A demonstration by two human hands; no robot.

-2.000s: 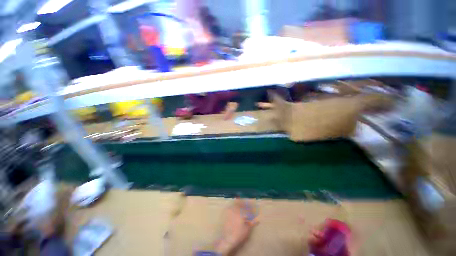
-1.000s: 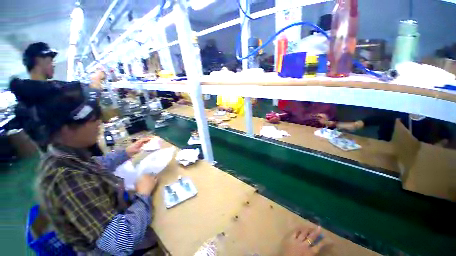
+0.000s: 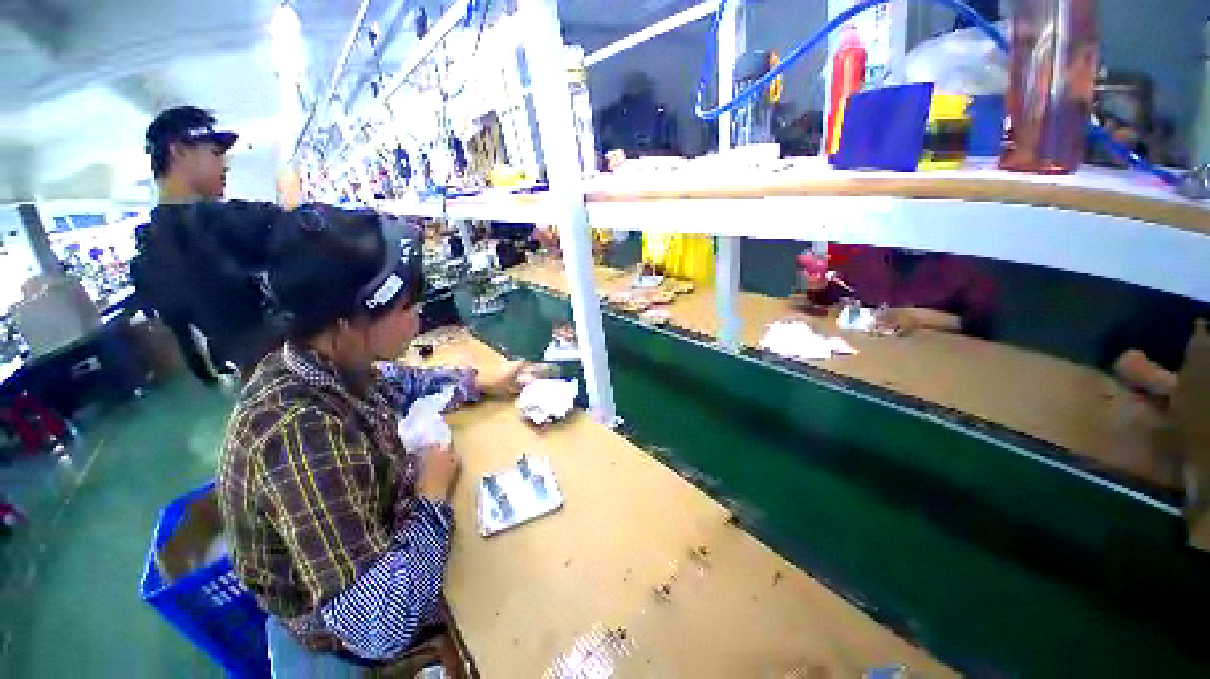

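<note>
Neither of my hands is in view. A square white-grey plate (image 3: pixel 519 496) lies on the tan bench (image 3: pixel 584 564) beside the neighbouring worker, with short dark-silver posts standing on it. Shiny clear tape (image 3: pixel 584 655) is on the bench top at the bottom. A small greyish thing (image 3: pixel 886 673) is cut off by the bottom edge; I cannot tell what it is.
A seated worker (image 3: pixel 325 491) in a checked shirt is at left, near crumpled white cloth (image 3: pixel 547 401) and a blue crate (image 3: pixel 206 604). Another person (image 3: pixel 212 265) stands behind. A green belt (image 3: pixel 796 491), white shelf post (image 3: pixel 573 265) and shelf (image 3: pixel 849 219) cross the view.
The view has turned left, so the plate and neighbour appear further right. My hand at the bottom has left the picture. The neighbour's hand has moved to the crumpled cloth.
</note>
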